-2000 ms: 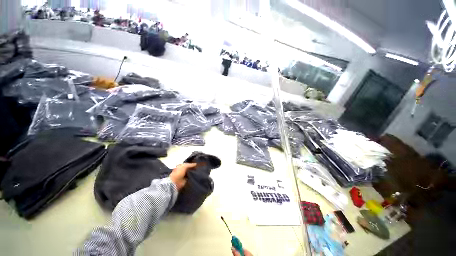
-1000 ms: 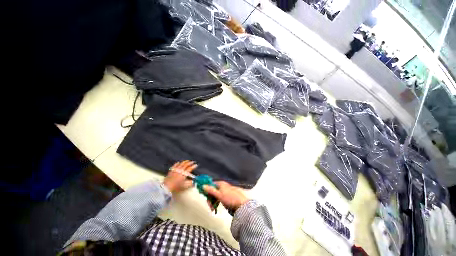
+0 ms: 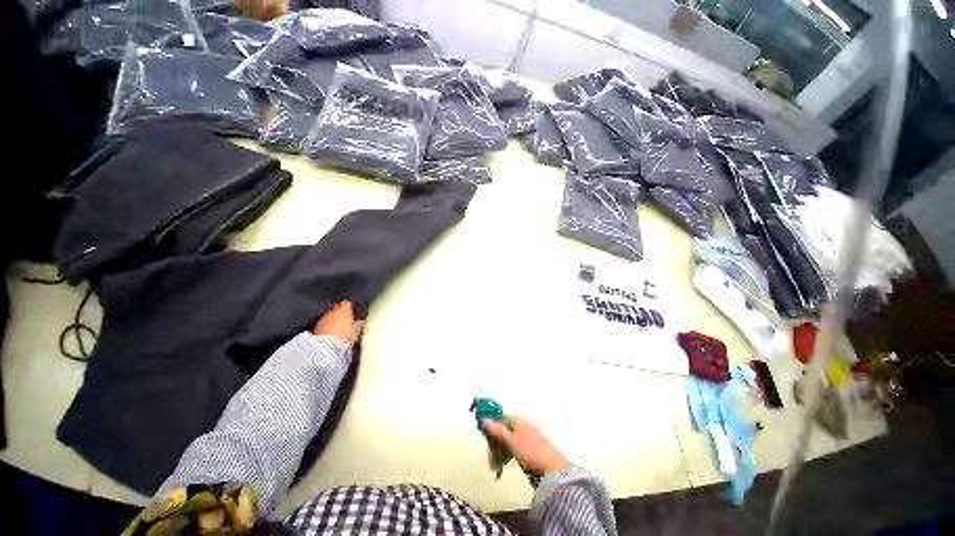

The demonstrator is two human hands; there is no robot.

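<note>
Dark trousers (image 3: 236, 304) lie spread on the cream table at the left, one leg reaching up towards the bagged garments. My left hand (image 3: 340, 322) is on the edge of the trousers' cloth, fingers bent over it; it appears to grip the cloth. My right hand (image 3: 527, 444) holds teal-green thread snips (image 3: 489, 421) over the table, away from the trousers. The snips' blades are not clearly visible. A flat printed poly bag (image 3: 626, 314) with black lettering lies to the right.
Folded dark trousers (image 3: 157, 194) are stacked at the left. Bagged trousers (image 3: 374, 124) are heaped along the back. At the right are a red-and-black checked cloth (image 3: 704, 356), a light blue cloth (image 3: 723, 424), a phone (image 3: 768, 383) and white plastic bags (image 3: 853, 246). A small dark speck lies mid-table.
The trousers, flat and compact one second ago, now have a leg stretched towards the back. My hands, close together then, are now apart, the right with the snips. The view has turned.
</note>
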